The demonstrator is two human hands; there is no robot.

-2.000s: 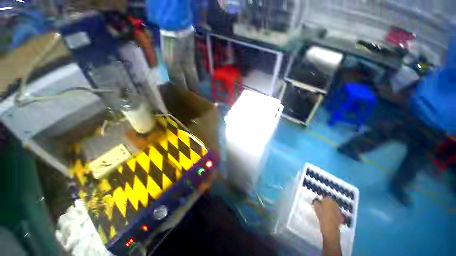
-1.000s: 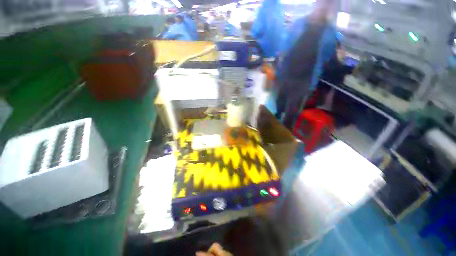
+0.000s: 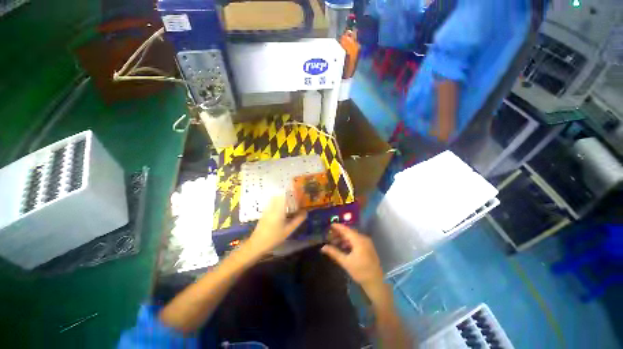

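The orange-brown fixture (image 3: 314,189) sits on the bench machine's bed, at the right side of a silver plate (image 3: 263,184). My left hand (image 3: 274,226) is at the plate's front edge, its fingers pointing towards the fixture. My right hand (image 3: 355,253) is in front of the control panel (image 3: 317,221), thumb and fingers bent close together. Blur hides whether either hand holds a small part. The pale head cylinder (image 3: 218,128) hangs over the back left of the yellow-black bed.
A slotted foam box (image 3: 102,198) stands on a black tray (image 3: 119,247) on the green bench at left. Crumpled white wipes (image 3: 193,225) lie beside the machine. White foam slabs (image 3: 444,194) are stacked at right; another foam box (image 3: 478,330) is low right. A person in blue (image 3: 471,61) stands behind.
The view has swung back to the machine. Both hands are now at its front; earlier one hand was in the low foam box. The fixture and plate are further forward, the head cylinder further left.
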